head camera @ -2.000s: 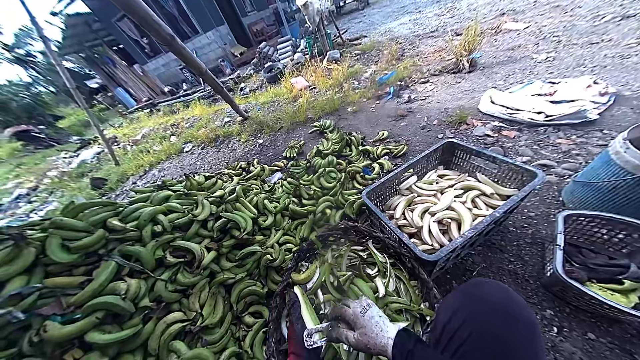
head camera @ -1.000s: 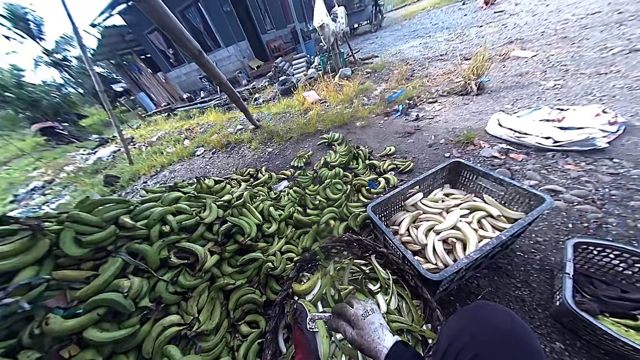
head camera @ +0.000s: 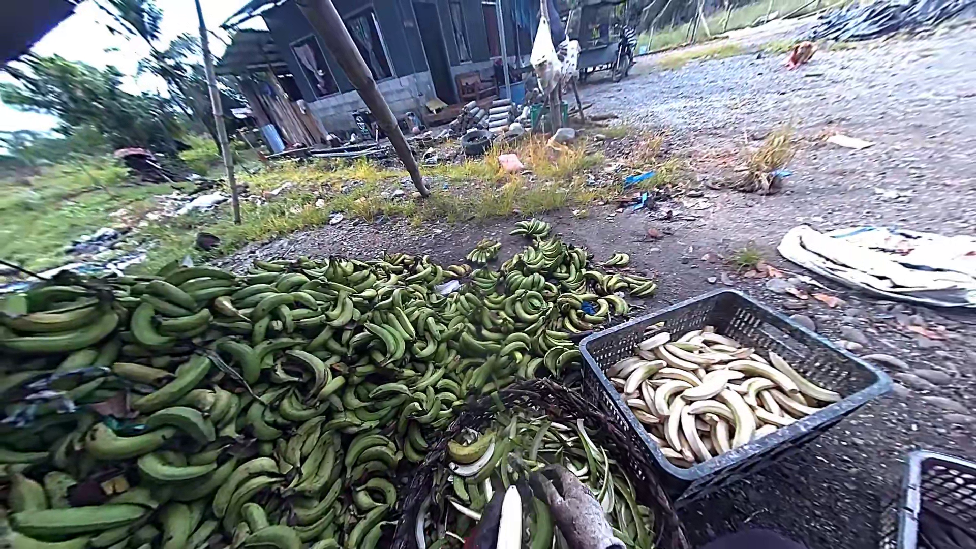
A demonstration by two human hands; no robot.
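Observation:
A pale peeled banana point(head camera: 510, 520) stands upright between my hands at the bottom centre, above a dark woven basket point(head camera: 665, 509) of green peels point(head camera: 602, 476). My left hand point(head camera: 486, 530), dark and mostly cut off by the lower edge, is closed around its left side. My right hand point(head camera: 572, 507), in a dirty light glove, is at its right with bent fingers; whether it holds a tool is hidden. Green unpeeled bananas point(head camera: 320, 381) form a large heap at the left. Many peeled bananas point(head camera: 713, 396) lie in a black plastic crate point(head camera: 770, 450) at the right.
Another crate point(head camera: 911, 488) is cut off at the lower right. A white sack point(head camera: 884, 263) lies on the gravel beyond. Behind the heap, a leaning wooden pole point(head camera: 374, 95) and a thin upright pole point(head camera: 217, 114) stand before a house point(head camera: 396, 76).
The banana between my hands now shows a white peeled face; two seconds ago a partly green one was there. The view has turned upward and left.

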